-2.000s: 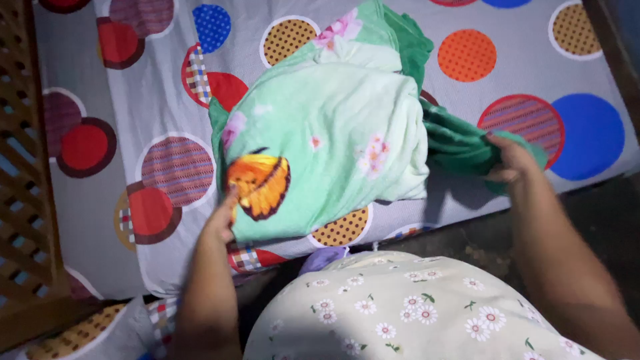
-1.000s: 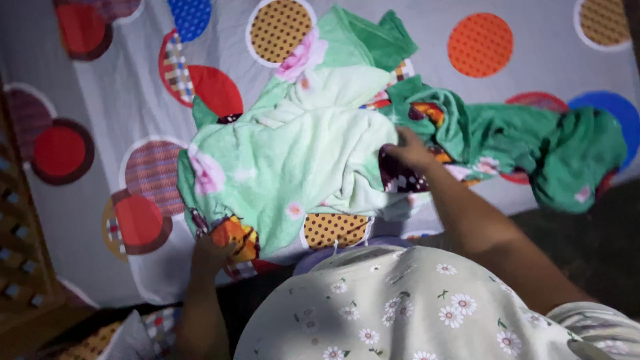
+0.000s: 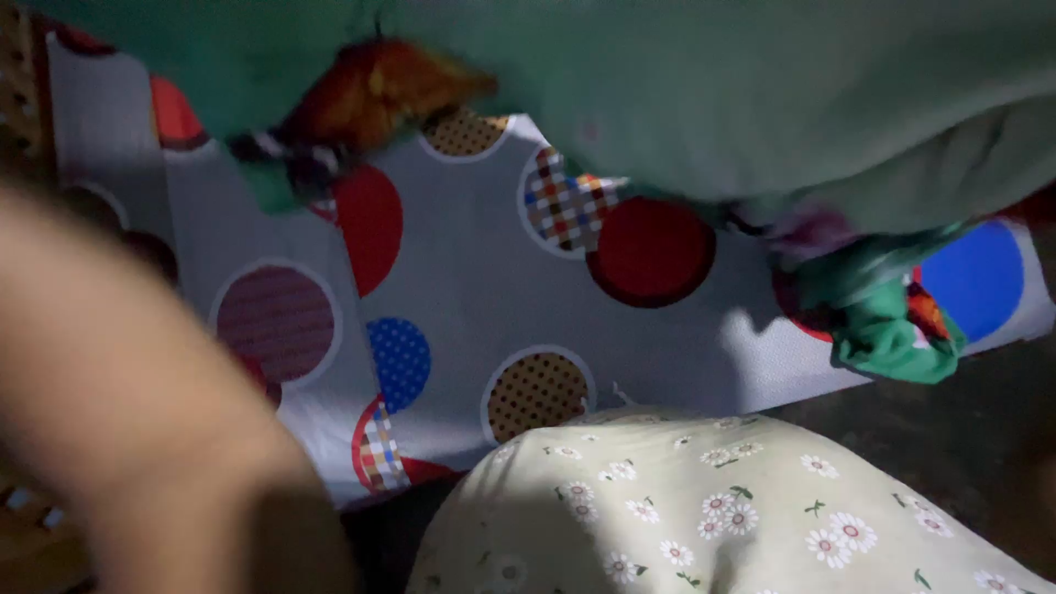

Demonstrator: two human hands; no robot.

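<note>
A green fabric piece [image 3: 660, 91] with an orange butterfly print and pink flowers spans the top of the head view, raised above the bed and blurred. Part of it hangs down at the right as a bunched green end [image 3: 899, 338], close to the bed's edge. My left forearm crosses the left side, large and blurred; its hand is out of the frame. Neither my right hand nor its grip on anything can be seen.
Beneath the cloth lies a grey bedsheet [image 3: 660, 346] with coloured circles. Brown lattice woodwork [image 3: 21, 91] stands at the far left. My flowered garment [image 3: 660, 503] fills the bottom middle, beside dark floor [image 3: 833, 429].
The green cloth, earlier lying bunched on the bed with both hands on it, is now lifted and spread across the upper view. Both hands have left the frame.
</note>
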